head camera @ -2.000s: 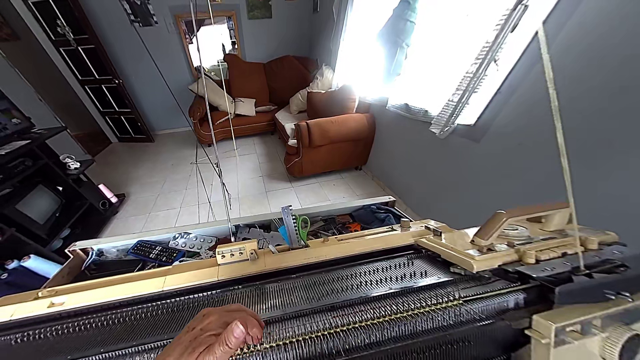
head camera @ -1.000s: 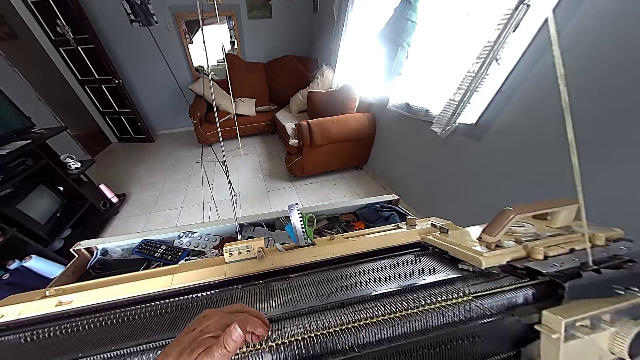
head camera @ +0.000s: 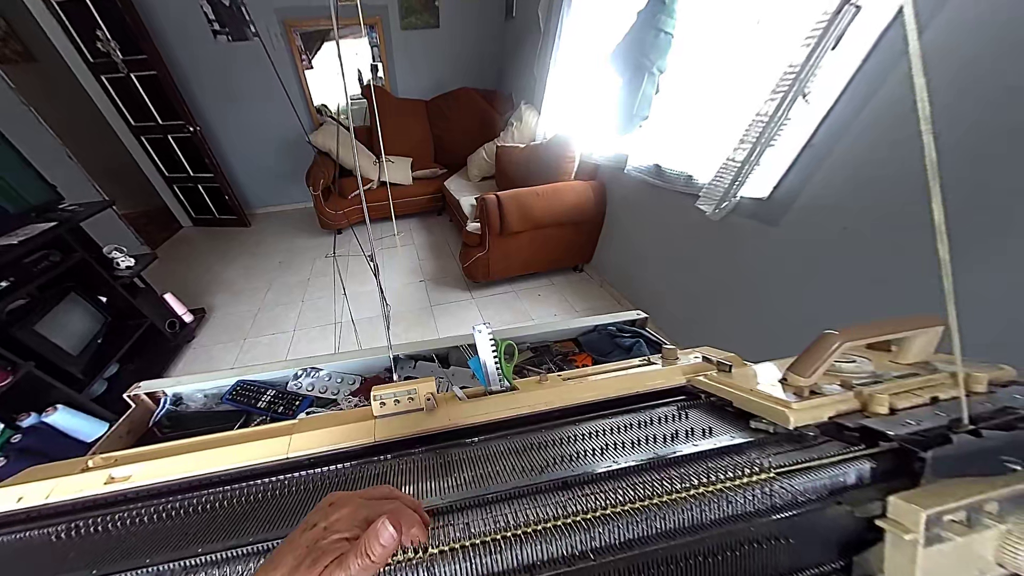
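My left hand rests at the lower centre, its curled fingers on the needles at the left part of the yellow-green yarn. Whether the fingertips pinch anything is hidden. The yarn runs along the needles of a double-bed knitting machine and continues right to the carriage. A beige knitting carriage with a brown handle stands at the machine's right end, and a second beige carriage is at the lower right. A strand of yarn hangs down to the carriages. My right hand is out of view.
Behind the machine, a long wooden tray holds green-handled scissors, a remote control and a white toothed comb. A beige row counter sits on the rear rail. Thin strands hang at centre left. Beyond stands a brown sofa.
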